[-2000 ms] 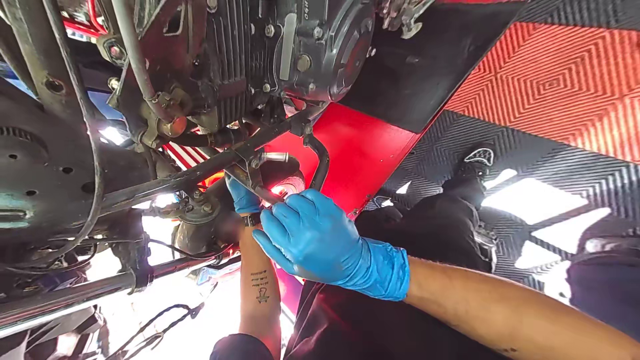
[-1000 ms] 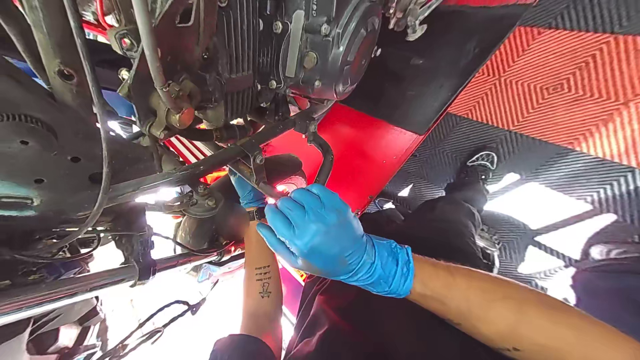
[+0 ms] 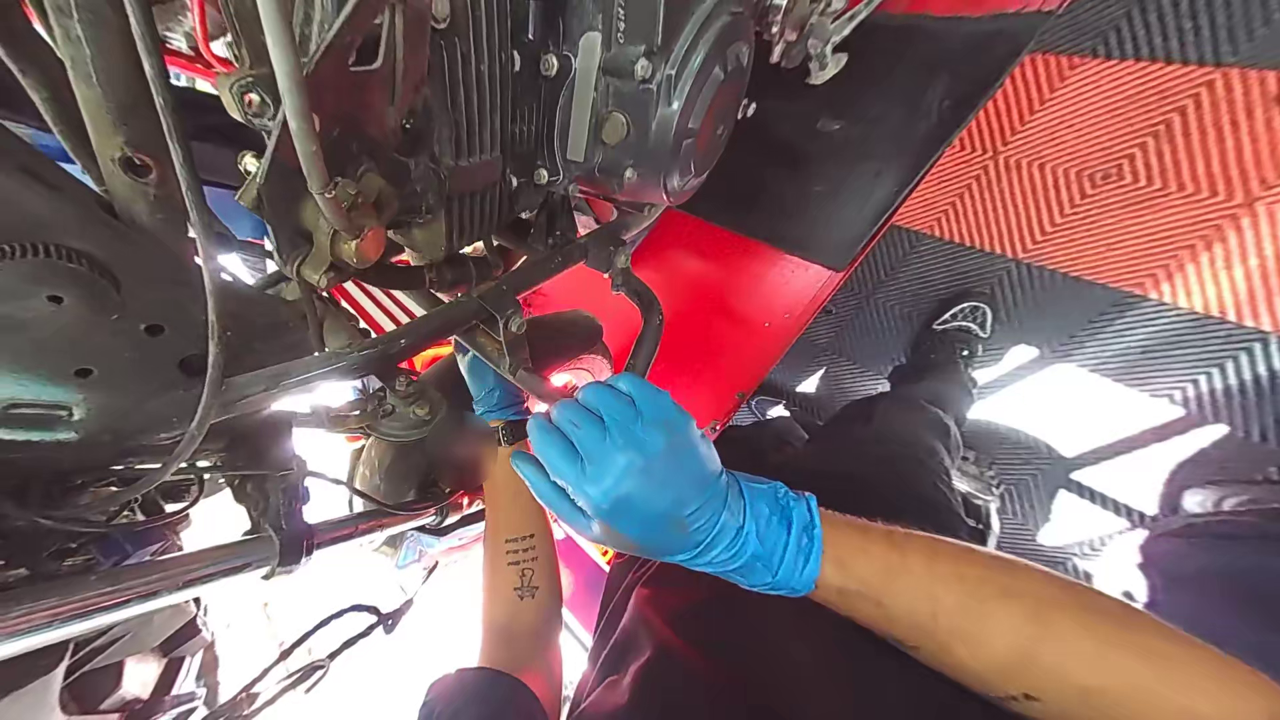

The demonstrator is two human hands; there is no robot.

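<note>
Both hands wear blue gloves under a motorcycle's black frame tube (image 3: 400, 350). My right hand (image 3: 640, 475) is curled, back toward the camera, around the lower end of a metal bar or bracket (image 3: 505, 365) that slants down from the frame; whether this is a tool or part of the bike cannot be told. My left hand (image 3: 490, 385) reaches up behind that bar, and its fingers are hidden. A dark round part (image 3: 565, 340) is just above my right hand. The finned engine block (image 3: 470, 120) and the round engine cover (image 3: 665, 100) are above the tube.
A curved black tube (image 3: 645, 320) hangs right of the bar. Beneath the bike lies a red and black surface (image 3: 730, 300). Ribbed floor tiles (image 3: 1090, 190) and a person's shoe (image 3: 962, 320) are at right. A cable (image 3: 200, 260) hangs at left.
</note>
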